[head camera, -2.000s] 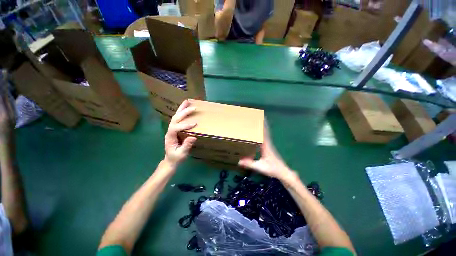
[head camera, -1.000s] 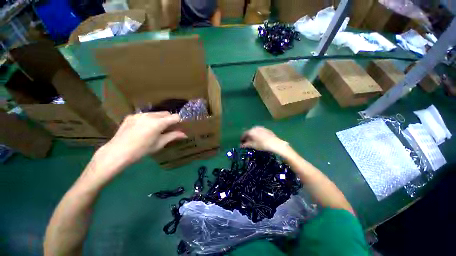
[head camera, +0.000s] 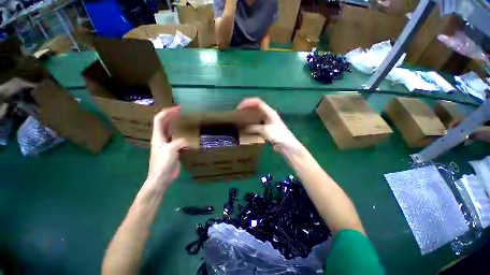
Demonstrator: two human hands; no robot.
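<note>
An open brown cardboard box [head camera: 223,164] stands in front of me, with a bubble-wrapped product [head camera: 219,140] inside. My left hand [head camera: 165,144] holds its left side and flap. My right hand [head camera: 266,126] is at its upper right edge, on the flaps. The lid looks blurred and tipped forward over the box. Below the box lies a black cable pile [head camera: 290,215], with a crumpled clear plastic bag [head camera: 242,252] at its near edge. No cable can be made out inside the box.
Open boxes stand at left, the nearer one [head camera: 134,115] beside mine. Closed boxes [head camera: 354,121] sit at right by the slanted metal post [head camera: 456,134]. Bubble wrap bags [head camera: 427,207] lie at right. A smaller cable heap [head camera: 328,67] and a person [head camera: 247,24] are across the bench.
The lid, upright a second ago, has come down towards the box. My right hand has left the cable pile and moved up to the box's right side. My left hand now grips the left side.
</note>
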